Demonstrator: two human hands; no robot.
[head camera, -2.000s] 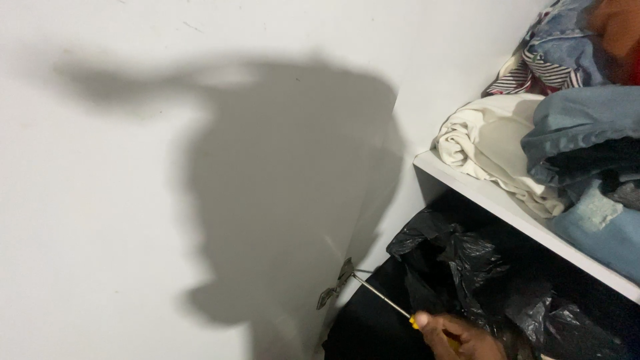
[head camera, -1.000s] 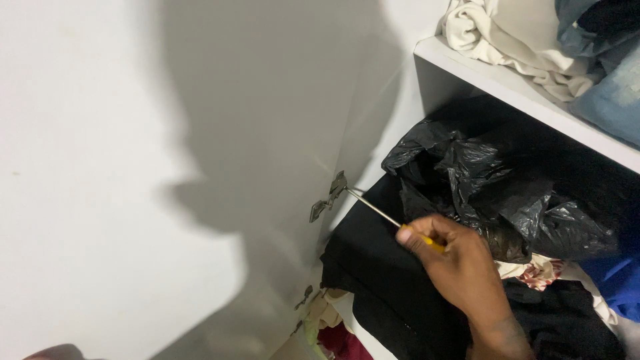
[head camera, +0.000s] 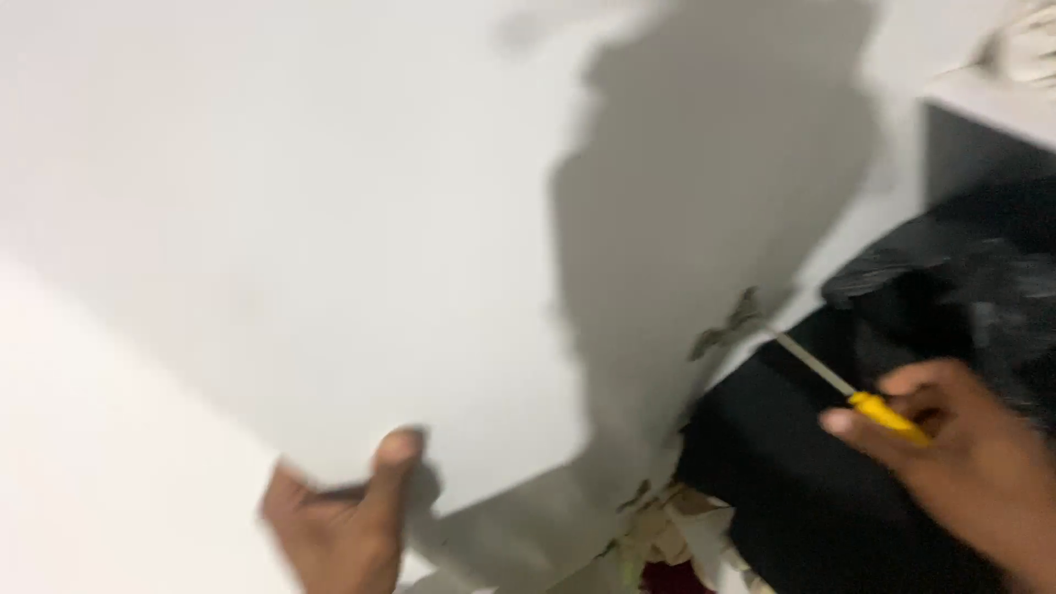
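My right hand (head camera: 965, 445) grips the yellow handle of a screwdriver (head camera: 891, 419) at the lower right. Its metal shaft points up and left, with the tip at or beside a metal hinge (head camera: 730, 326) on the white door panel (head camera: 371, 247); contact is too blurred to tell. At the bottom left, my left hand (head camera: 355, 511) grips the panel's lower edge, thumb on its face and fingers partly hidden. Lower down along the same side, small dark metal parts (head camera: 635, 499), perhaps another hinge, show near the cloth.
Right of the hinge lie black cloth (head camera: 792, 462) and a black plastic bag (head camera: 891, 272). Above them is a white shelf (head camera: 982, 103) with pale cloth (head camera: 1031, 49) on it. Beige and dark red fabrics (head camera: 672, 577) lie at the bottom. A large shadow falls across the panel.
My left hand has come up onto the panel's edge. My right hand still holds the screwdriver at the hinge area. The view has shifted.
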